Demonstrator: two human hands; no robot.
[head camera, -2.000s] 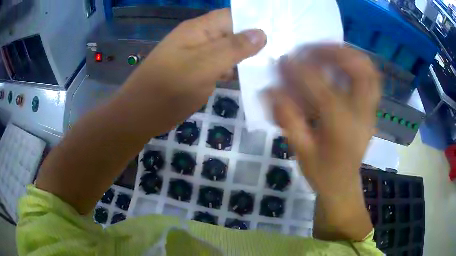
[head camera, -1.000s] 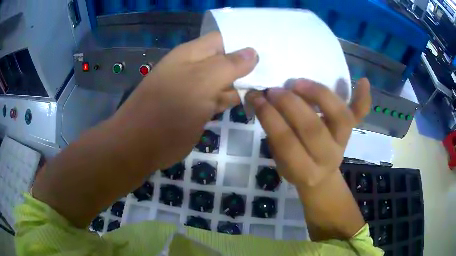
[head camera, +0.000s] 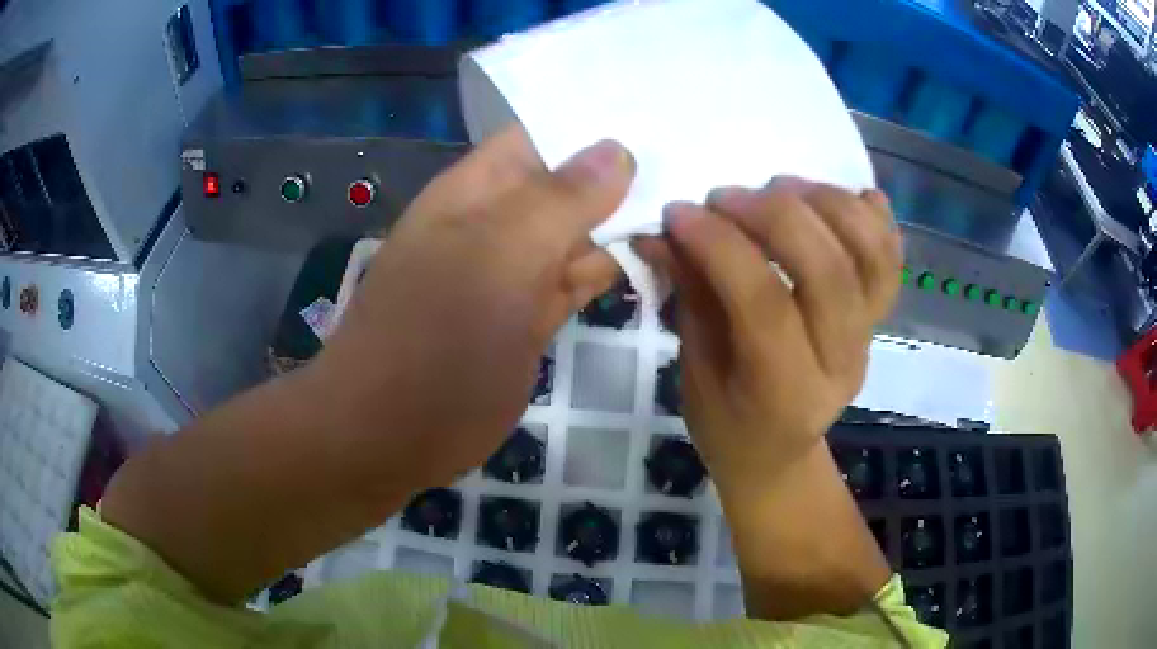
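Observation:
A blank white sheet (head camera: 685, 108) is held up in front of me and bends in a curve. My left hand (head camera: 495, 241) grips its lower left part, with the thumb on top. My right hand (head camera: 780, 292) holds its lower edge with the fingertips; the exact grip underneath is hidden. Below my hands lies a white cell tray (head camera: 596, 492) with round black parts (head camera: 590, 533) in many pockets and some pockets without parts. My left arm and hand cover much of its left side.
A black cell tray (head camera: 1025, 539) with some black parts is at the right. Behind is a metal control panel (head camera: 254, 216) with a red button (head camera: 362, 193) and green buttons (head camera: 973, 292). A dark green board (head camera: 305, 304) lies at the left, a white tray (head camera: 45, 444) farther left.
The right hand has come from a blurred position over the sheet to its lower edge. The sheet has turned from upright to crosswise and shifted left. More of the panel and the green board now shows.

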